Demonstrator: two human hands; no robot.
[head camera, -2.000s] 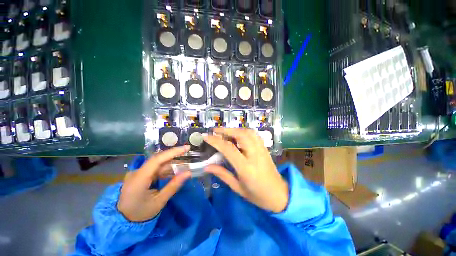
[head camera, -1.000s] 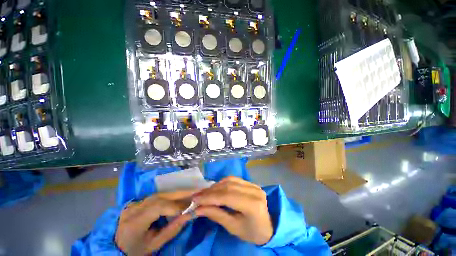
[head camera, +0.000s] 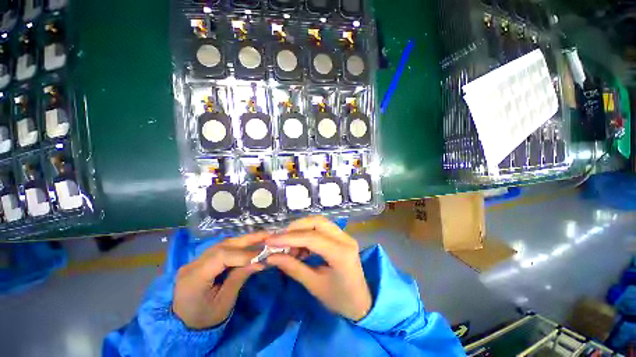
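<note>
My left hand (head camera: 213, 282) and my right hand (head camera: 324, 265) meet just below the front edge of the middle clear tray (head camera: 180, 132). My left hand pinches a folded white sticker sheet (head camera: 263, 255). My right fingertips touch its right end; whether they hold a separate sticker is hidden. The tray holds rows of black modules (head camera: 223, 201) with pale round discs and gold-orange tails. In the nearest row, the three right modules carry pale square stickers (head camera: 298, 196); the two left ones show bare discs.
Another clear tray (head camera: 87, 164) with stickered modules lies at left. A tray stack (head camera: 457, 150) stands at right with a spare sticker sheet (head camera: 512, 104) on it. A blue stick (head camera: 397, 75) lies between trays. An open cardboard box (head camera: 462, 222) is below the bench edge.
My hands first drew back from the nearest row to in front of the tray, uncovering its stickered modules. Since then they have moved up slightly, and less of the sheet shows.
</note>
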